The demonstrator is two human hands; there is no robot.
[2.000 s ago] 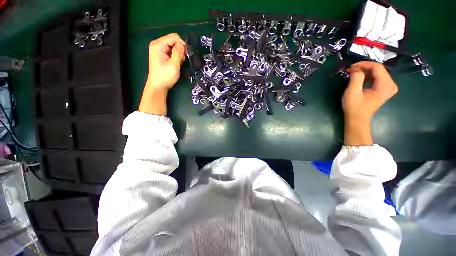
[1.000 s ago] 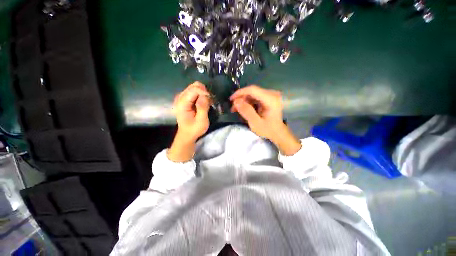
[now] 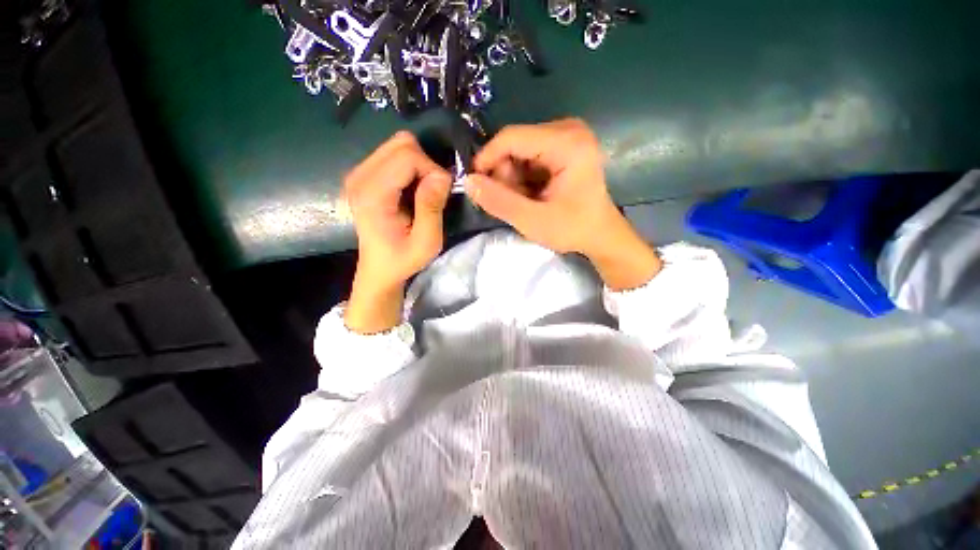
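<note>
A small part with a silver bit and a dark strip [image 3: 459,170] is between my two hands at the bench's front edge; its exact shape is hard to tell. My left hand [image 3: 400,210] has thumb and forefinger pinched at the part's left side. My right hand [image 3: 550,185] has its fingertips pinched at the part's right side. The fingers hide much of it. A pile of silver spring clips with black strips [image 3: 424,59] lies just beyond my hands, cut off by the top edge.
A large black compartment tray [image 3: 81,215] is at the left, with another black tray [image 3: 172,451] below it. A blue plastic stool [image 3: 801,242] stands at the right, beside a person's white sleeve [image 3: 940,252]. Yellow-black tape [image 3: 930,476] crosses the grey floor.
My hands came together from either side of the pile to the bench's front edge and now meet at the small part. The view has tilted down, so the white-slip box is out of view.
</note>
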